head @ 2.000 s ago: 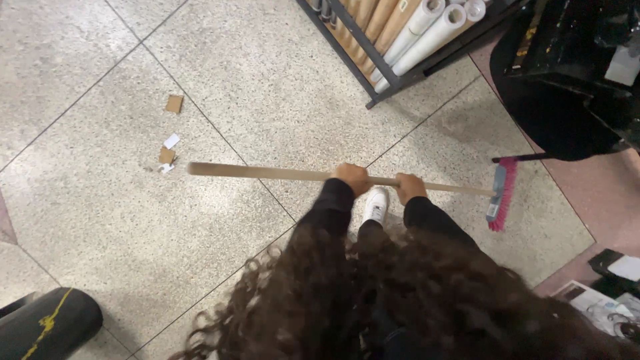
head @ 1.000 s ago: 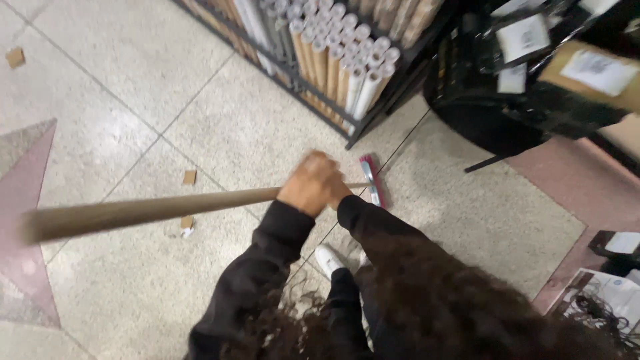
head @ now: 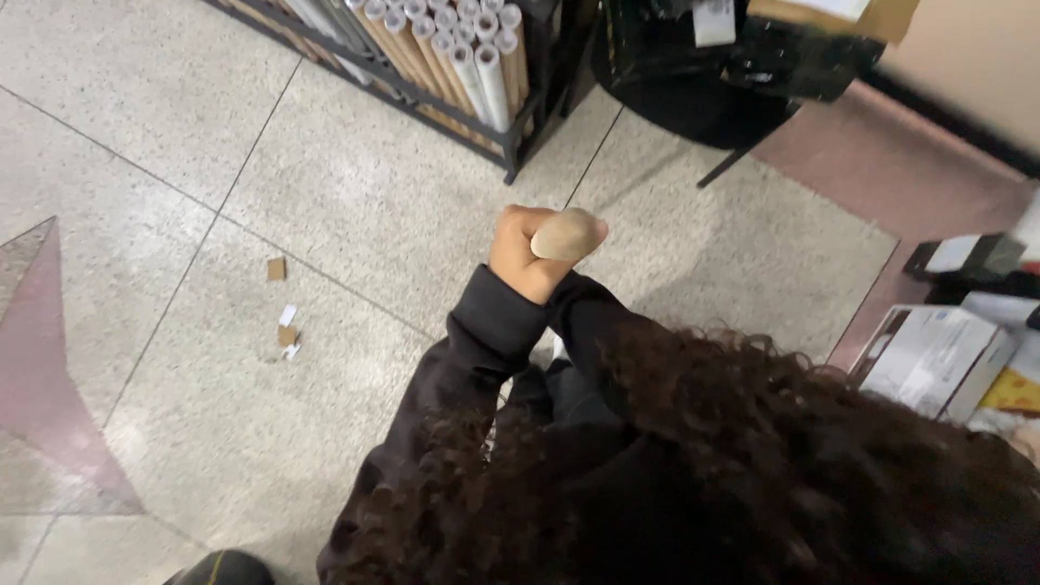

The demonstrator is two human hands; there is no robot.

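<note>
My left hand (head: 524, 250) is closed around the wooden handle of a broom (head: 566, 233), whose rounded top end points up toward the camera. The rest of the handle and the broom's head are hidden below it. Of my right hand (head: 603, 231) only a fingertip shows beside the handle; the rest lies behind the handle and my left hand, so its hold cannot be made out. On the speckled floor to the left lie a brown cardboard piece (head: 277, 269), a white scrap (head: 288, 315), another brown piece (head: 287, 335) and a torn white scrap (head: 291, 352).
A black metal rack (head: 509, 154) holds many upright rolls (head: 490, 85) ahead. Right of it stands a black chair (head: 682, 110) bearing black packages, one thin leg jutting out. White boxes (head: 934, 357) sit at the right. A dark rounded object (head: 223, 569) is at the bottom left edge.
The broom has swung from lying across the view to nearly upright, its top end now toward the camera. My hands, apart two seconds ago, are now close together. The pink-bristled head has gone out of sight.
</note>
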